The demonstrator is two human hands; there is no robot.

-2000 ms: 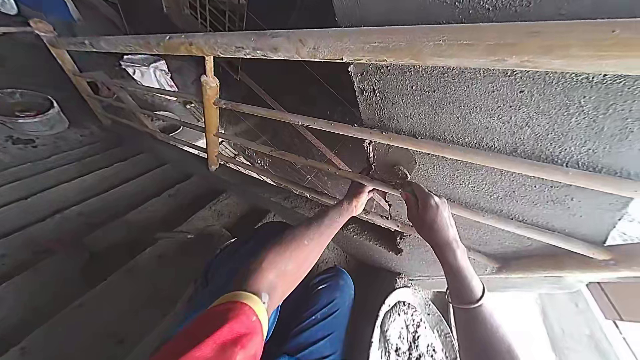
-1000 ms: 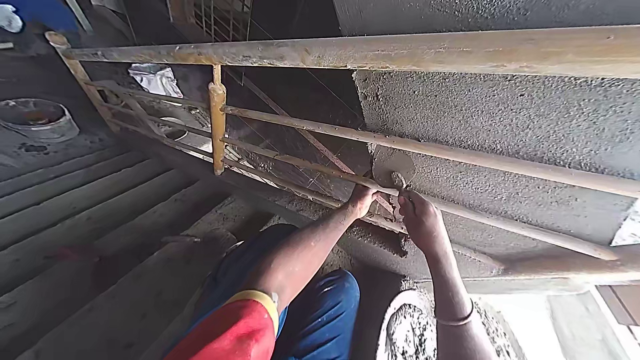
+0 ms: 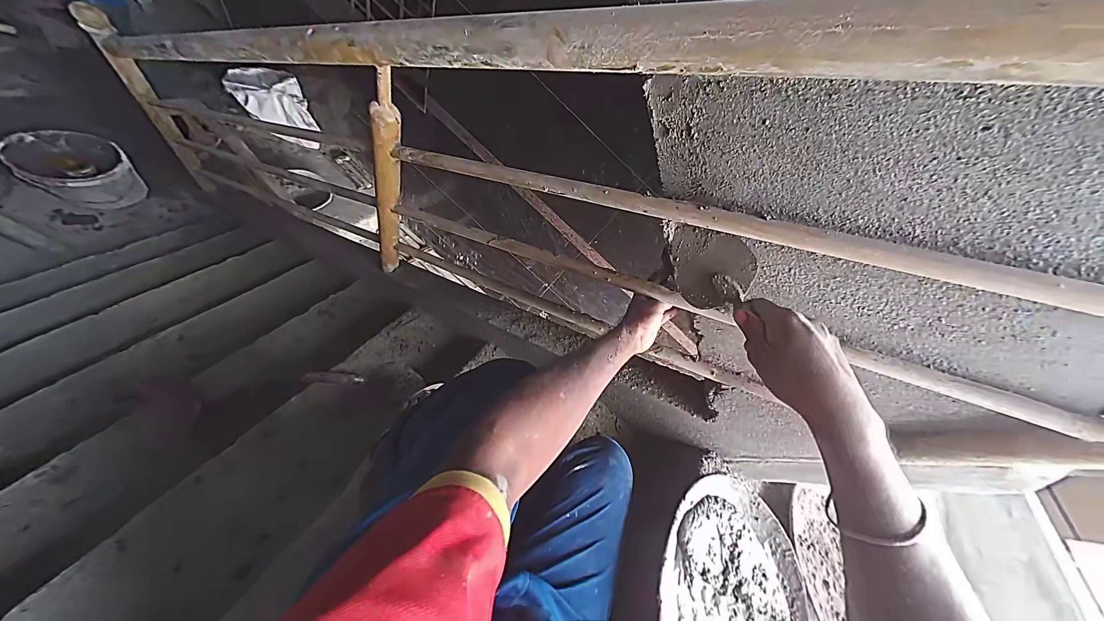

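Observation:
My right hand (image 3: 793,349) is closed on the handle of a plastering trowel (image 3: 711,263), whose rounded blade lies against the rough rendered wall (image 3: 862,164) behind the railing bars. Just left of it, my left hand (image 3: 647,323) reaches to the middle railing bar (image 3: 561,263) at the wall's broken-looking edge; its fingers are partly hidden, so whether it grips the bar or something behind it cannot be told. Beneath both hands, a ragged edge of mortar (image 3: 681,392) runs along the lower bar. A white-rimmed pan of mortar (image 3: 733,561) stands below my right forearm.
The thick metal handrail (image 3: 552,41) crosses above my hands, with an upright post (image 3: 386,185) to the left. Concrete steps (image 3: 172,362) descend at left, where a mortar-stained bucket (image 3: 76,168) stands. A white sack (image 3: 272,103) lies beyond the railing. A small tool (image 3: 335,378) rests on a step.
Both hands stay near the same stretch of wall and bar. The trowel blade shows flatter and fuller against the wall than one second ago.

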